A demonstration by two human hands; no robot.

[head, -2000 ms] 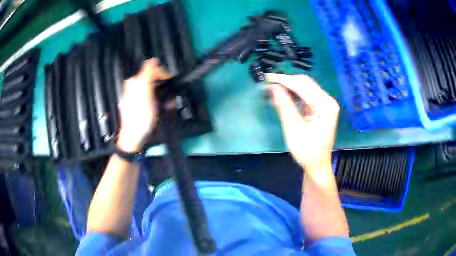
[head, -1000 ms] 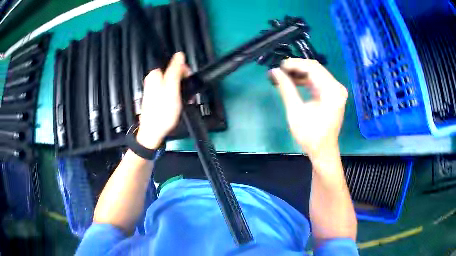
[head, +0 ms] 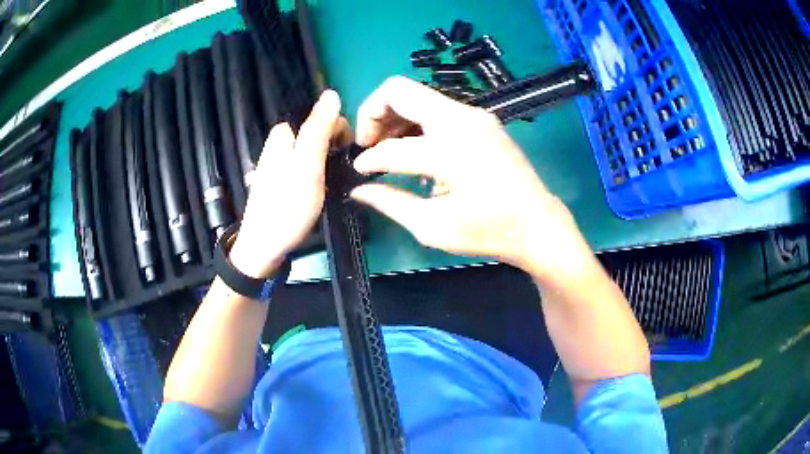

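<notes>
My left hand [head: 289, 191] holds a black tripod leg set [head: 360, 328] at its hub. One leg with a lattice inner face points down toward my body, one points up over the tray, one points right past the sleeves. My right hand [head: 471, 182] has its thumb and fingertips at the hub; whether they pinch a small part is hidden. Loose glossy black sleeves [head: 480, 48] lie in a pile on the bench beyond my right hand.
A black blister tray [head: 115, 177] with several black rods lies at left, another filled tray [head: 22, 213] at far left. A blue crate [head: 626, 191] of black tubes stands at right. Below the bench edge are a blue bin of rods [head: 713, 301] and another blue bin [head: 124, 363].
My right hand has moved left from beside the sleeve pile to the hub. The leg set has turned in my left hand, its right leg now reaching toward the crate.
</notes>
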